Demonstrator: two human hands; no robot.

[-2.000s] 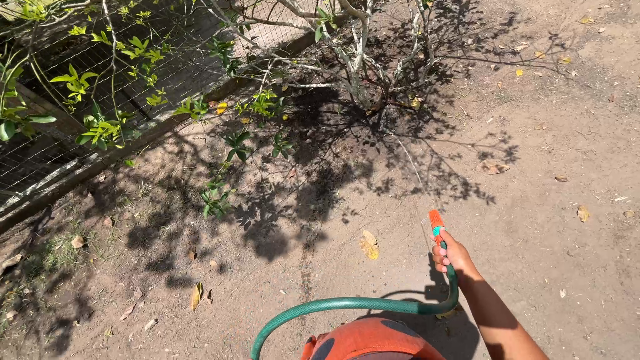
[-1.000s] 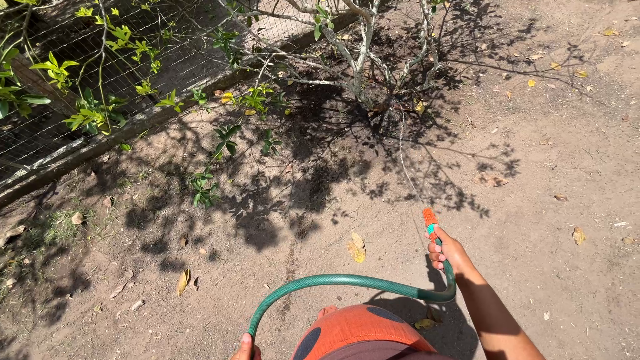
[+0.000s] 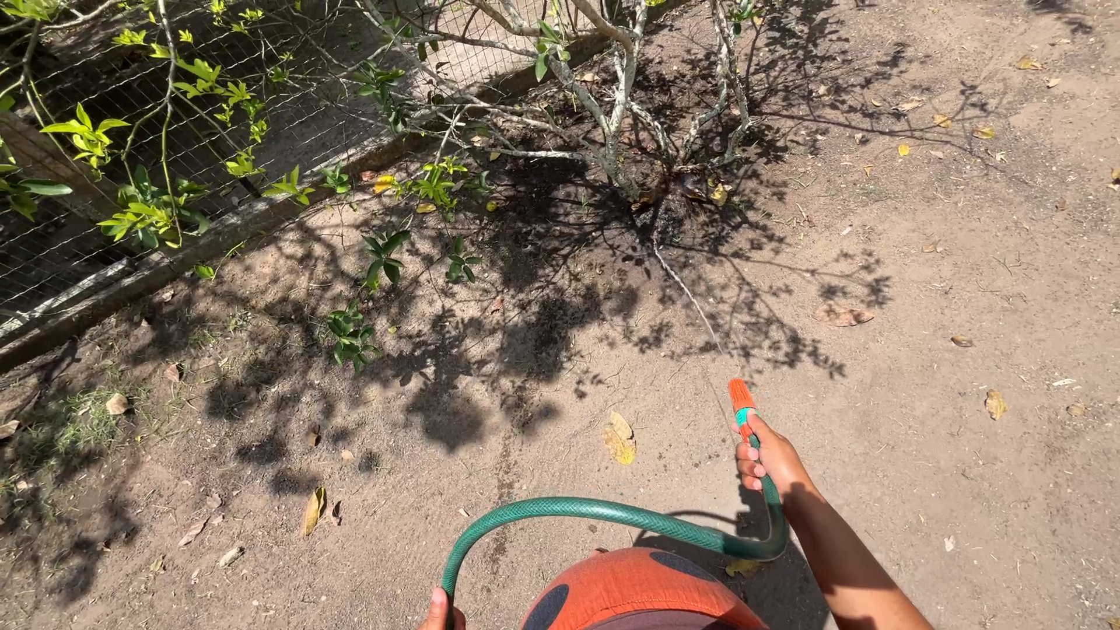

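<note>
My right hand (image 3: pixel 768 457) grips the green garden hose just below its orange spray nozzle (image 3: pixel 740 395), which has a turquoise band. A thin stream of water (image 3: pixel 685 289) runs from the nozzle to the base of a shrub (image 3: pixel 623 114) with several pale stems. The green hose (image 3: pixel 577 507) curves in front of my body down to my left hand (image 3: pixel 440 612), which is closed around it at the bottom edge and partly cut off by the frame.
A wire mesh fence (image 3: pixel 289 105) with a low concrete curb (image 3: pixel 236 219) runs along the upper left. Leafy branches (image 3: pixel 162 206) hang before it. Dry leaves (image 3: pixel 620 440) lie scattered on the bare soil (image 3: pixel 962 472). The ground by the shrub is dark.
My left hand, out of view two seconds ago, now shows on the hose at the bottom edge. The right hand stays on the hose by the nozzle.
</note>
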